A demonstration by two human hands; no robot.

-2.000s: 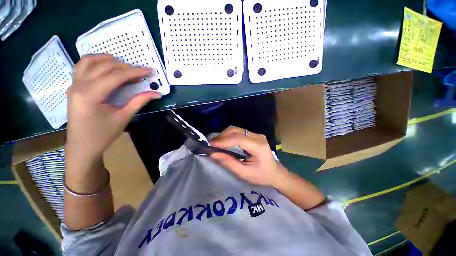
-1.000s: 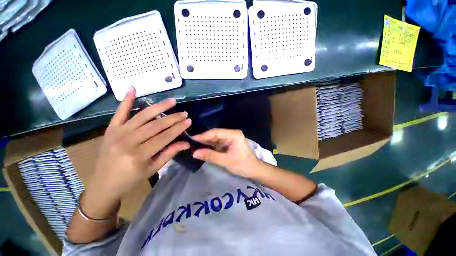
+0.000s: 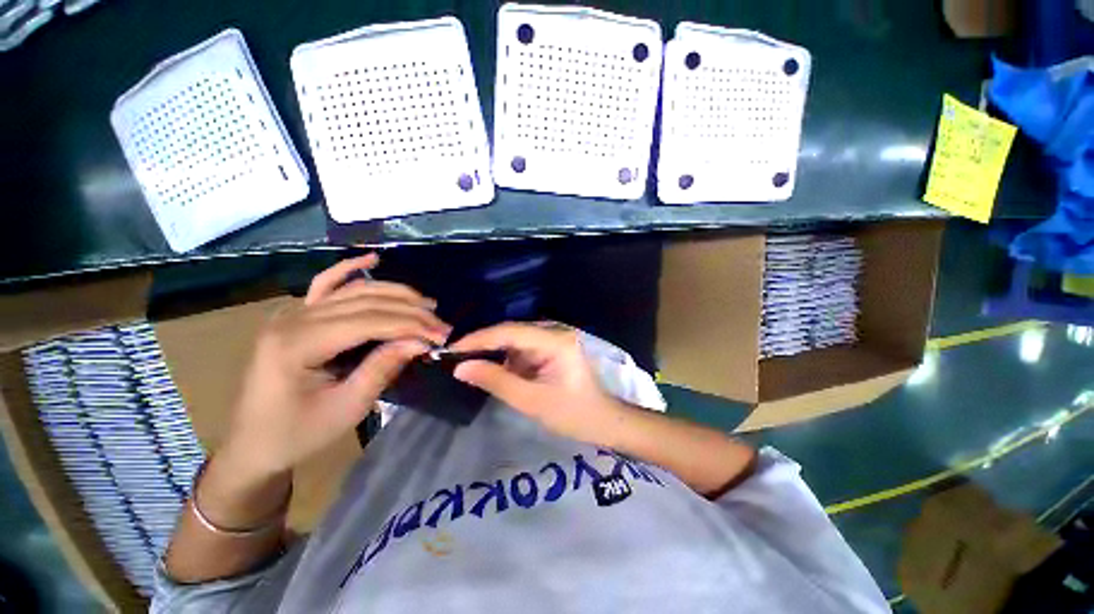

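Note:
My left hand [image 3: 342, 360] and my right hand [image 3: 540, 374] meet over the lap, both gripping a black adhesive pad sheet [image 3: 446, 396], largely hidden behind the fingers. A row of white perforated covers lies on the bench. The far left cover [image 3: 210, 142] shows no black feet. The second cover [image 3: 394, 120] has one black foot at its lower right corner. The third cover [image 3: 576, 102] and the far right cover [image 3: 733, 114] each have black feet at all their corners.
Open cartons with tight rows of thin white pieces stand below the bench edge, left [image 3: 114, 444] and right [image 3: 852, 381]. A yellow label [image 3: 968, 160] lies at the right of the bench. Blue crumpled material [image 3: 1056, 156] is at far right. Another brown carton [image 3: 972, 552] is lower right.
My left hand has moved from the second cover down to the sheet beside my right hand. The second cover's lower right foot is now uncovered. The view has shifted slightly.

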